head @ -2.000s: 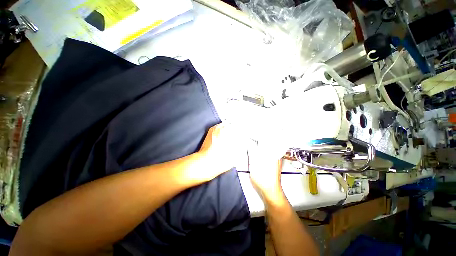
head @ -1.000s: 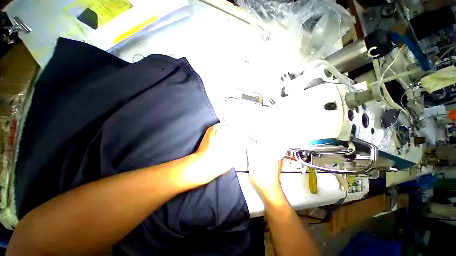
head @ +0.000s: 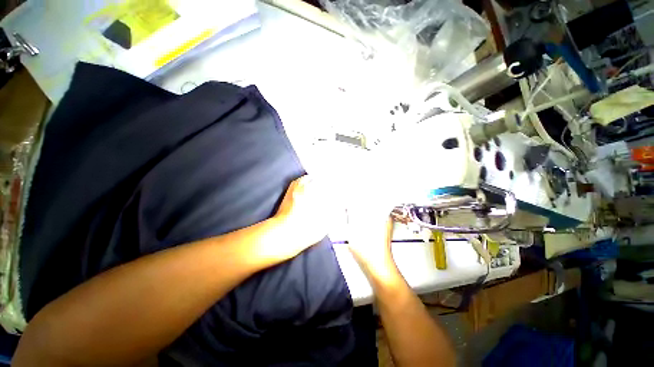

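Observation:
A wide dark garment piece (head: 193,158) lies in folds on the white table, left of the sewing machine (head: 430,154). My left hand (head: 297,222) rests on the cloth's right edge, close to the needle area. My right hand (head: 373,240) is just right of it, in front of the machine head's left end. Strong glare washes out the fingers of both hands and the needle area. What the fingertips hold cannot be seen.
Paper sheets (head: 68,36) with yellow patches lie at the upper left. A crumpled clear bag (head: 448,36) is behind the machine. A yellow-handled tool (head: 439,249) and an accessory tray (head: 505,259) are at the right. A blue item (head: 531,348) is at lower right.
The view has shifted slightly, so the machine appears a little further left. Both hands keep nearly the same place relative to the cloth and machine.

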